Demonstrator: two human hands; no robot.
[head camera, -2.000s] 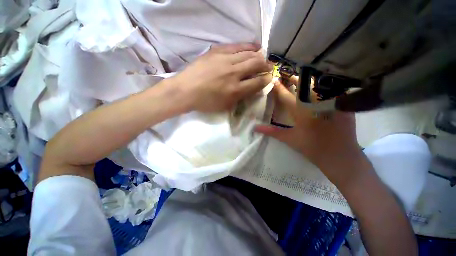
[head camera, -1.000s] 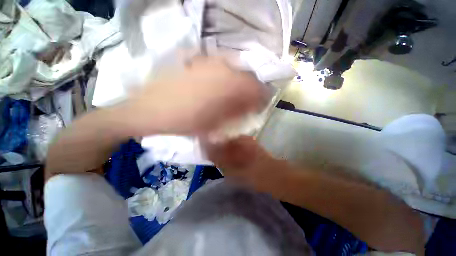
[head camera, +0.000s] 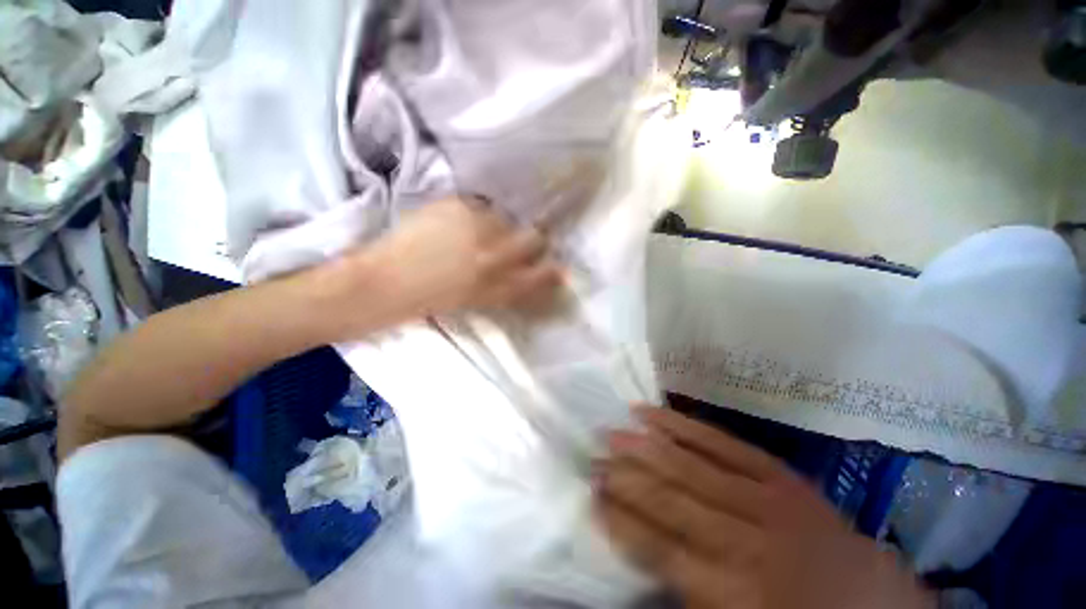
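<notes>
A white to pale pinkish garment piece (head camera: 524, 107) hangs from the table top down over the front edge onto the lap, left of the lit needle area. My left hand (head camera: 494, 256) is closed on a bunched fold in its middle. My right hand (head camera: 703, 506) lies on the lower part near the table's front edge, fingers slightly spread and blurred; whether it pinches the cloth cannot be told. The sewing machine head (head camera: 774, 83) is at the upper right, with bright light around its needle area. The cloth lies beside that area.
A white curved piece (head camera: 1006, 297) lies on the table at right. A printed measuring strip (head camera: 834, 393) runs along the front edge. Below is a blue crate (head camera: 268, 428) with crumpled white scraps (head camera: 334, 470). A garment pile (head camera: 54, 95) is at far left. Clear plastic shows at lower right.
The cloth has come away from the needle and now hangs over the table edge. My hands, together near the needle at first, have moved toward me and apart, the right one lower.
</notes>
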